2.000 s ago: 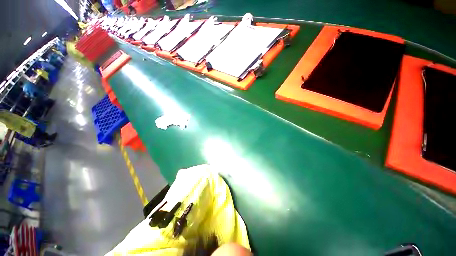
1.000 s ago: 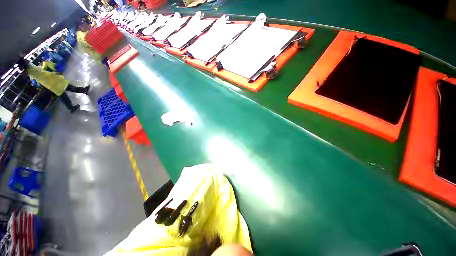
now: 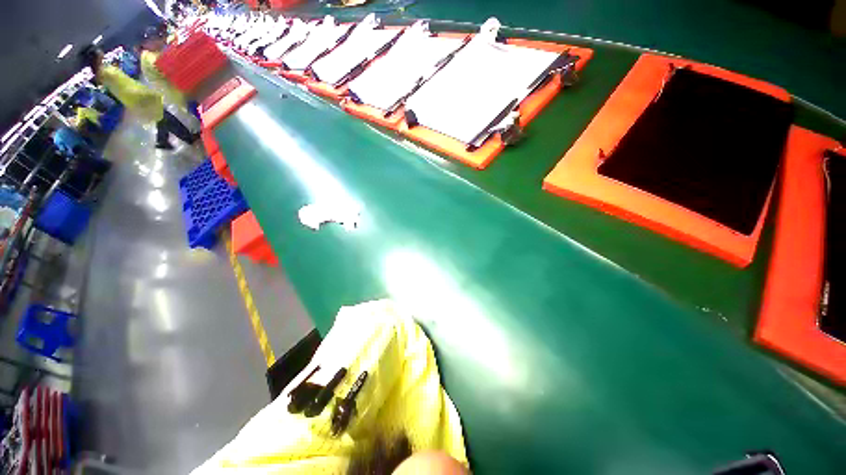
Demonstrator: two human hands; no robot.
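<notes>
Neither of my hands can be made out. Yellow striped smock cloth (image 3: 371,390) fills the bottom middle, with dark pen-like pieces (image 3: 326,397) on it. A small skin-coloured patch (image 3: 431,463) shows at the bottom edge; I cannot tell what it is. On the bench's far side, a black screen module (image 3: 700,148) lies in an orange foam tray (image 3: 568,179). A second module (image 3: 835,250) and tray (image 3: 784,297) are cut off at the right. Left of them, trays hold units under white sheets (image 3: 478,90), with dark clips (image 3: 509,128) at the edges.
White scrap (image 3: 329,216) lies on the green bench (image 3: 519,269). A dark open box (image 3: 292,364) is at the near edge. Red stacked trays (image 3: 192,65) stand at the far end. A blue crate (image 3: 210,204) is beside the bench. People in yellow (image 3: 134,93) are in the aisle.
The bench and trays have shifted slightly right in view. People in yellow now show farther up the aisle. The units and scrap keep their places on the bench.
</notes>
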